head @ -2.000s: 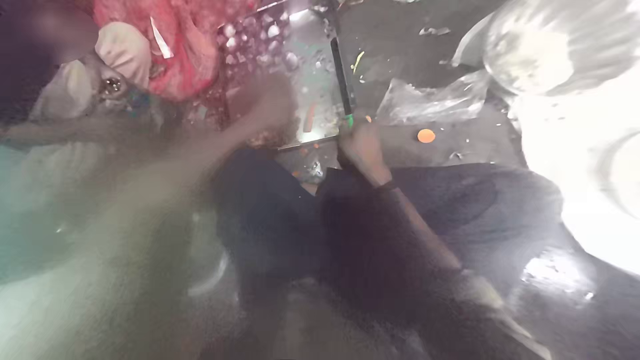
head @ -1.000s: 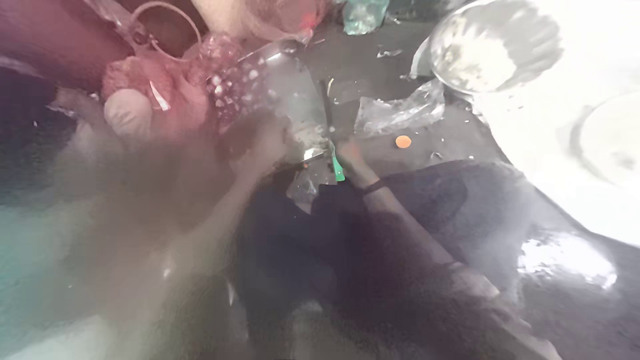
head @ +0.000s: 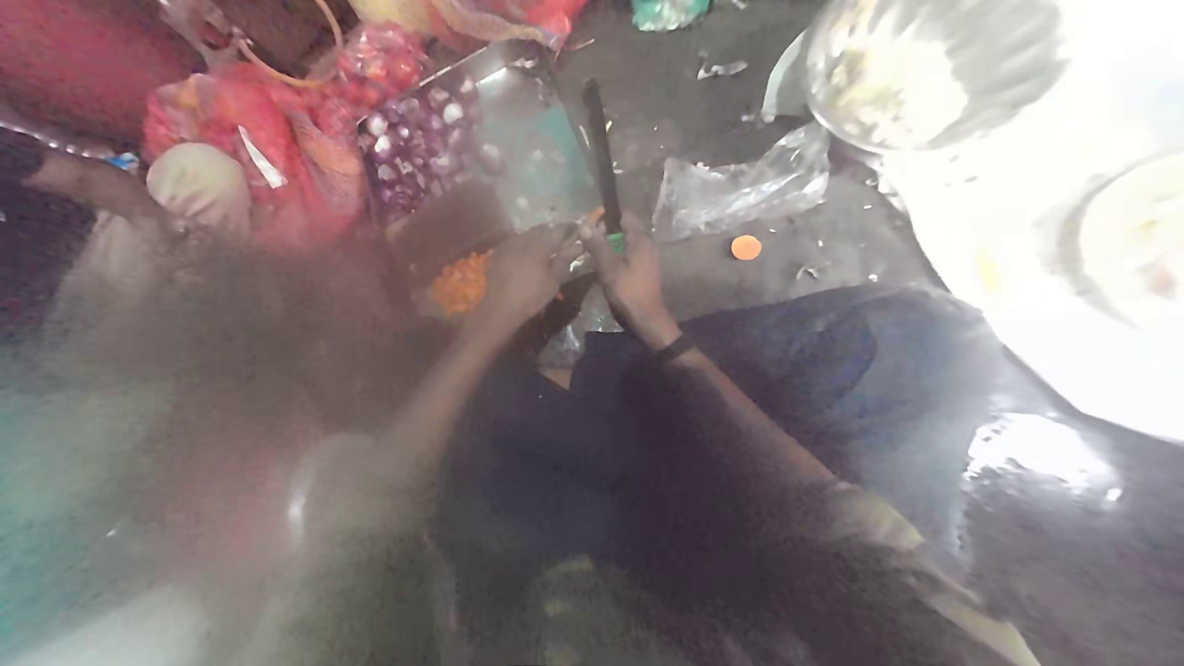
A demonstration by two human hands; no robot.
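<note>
My right hand [head: 631, 268] is closed around the green handle of a knife [head: 601, 153], whose dark blade points away from me. Just left of it, my left hand [head: 532, 268] has its fingertips close to the right hand's; whether it holds something small is too blurred to tell. Both hands are at the near edge of a metal tray [head: 536, 139]. Peeled purple onions [head: 412, 148] lie in the tray's left part, and chopped orange pieces [head: 460, 284], perhaps carrot, are beside my left hand.
A clear plastic bag [head: 745, 190] and an orange disc [head: 746, 247] lie on the dark floor to the right. Beyond is a fluted metal bowl [head: 934, 74] with pale food. Red mesh bags [head: 277, 120] stand at the left, where another person's arm [head: 102, 180] reaches in.
The knife blade now points away from me beyond the right hand; a second ago its green part showed below that hand. Orange pieces have come into sight beside the left hand.
</note>
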